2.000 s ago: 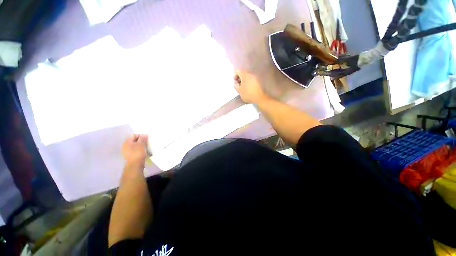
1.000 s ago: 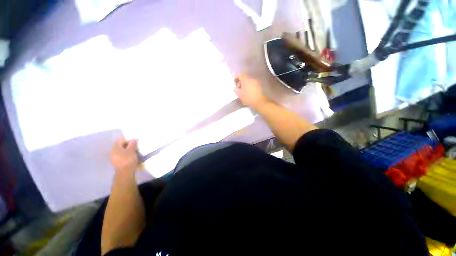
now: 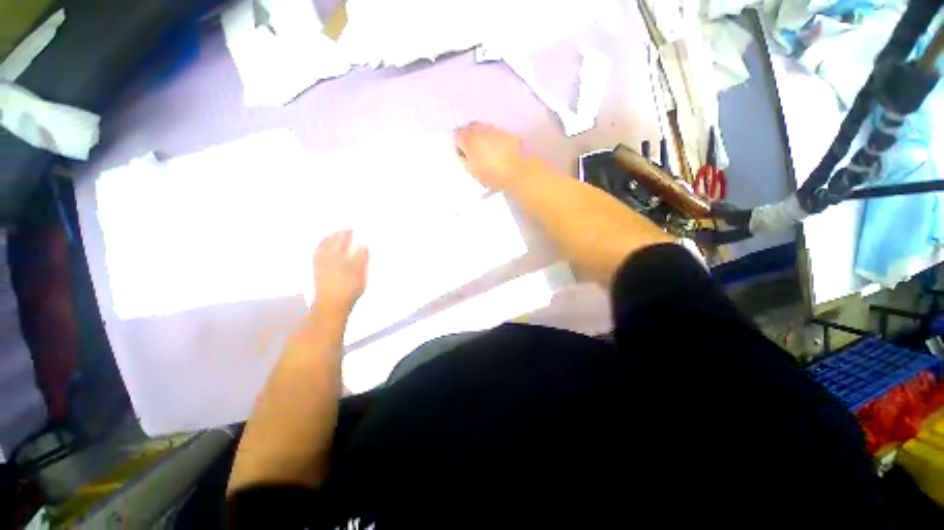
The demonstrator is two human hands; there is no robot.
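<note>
White cut panels [image 3: 217, 238] lie flat across the middle of the lilac table [image 3: 197, 362], so bright that their inner edges are lost. A long narrow white strip [image 3: 455, 319] lies along the table edge nearest me, partly hidden by my body. My left hand [image 3: 340, 271] rests on the panels' near part, fingers bent. My right hand [image 3: 489, 157] is at the panels' right far part, fingers curled down. Glare hides whether either hand pinches cloth.
Irregular white pieces [image 3: 414, 31] lie at the far side. The black iron with brown handle [image 3: 662, 181] stands right of my right forearm, its wrapped hose rising right. Red-handled scissors [image 3: 710, 182] lie beyond it. A blue basket [image 3: 872, 371] is lower right.
Both hands have moved farther from my body over the panels, the left one also rightward. The view has shifted, showing more far-side white pieces. My right forearm now comes closer to the iron.
</note>
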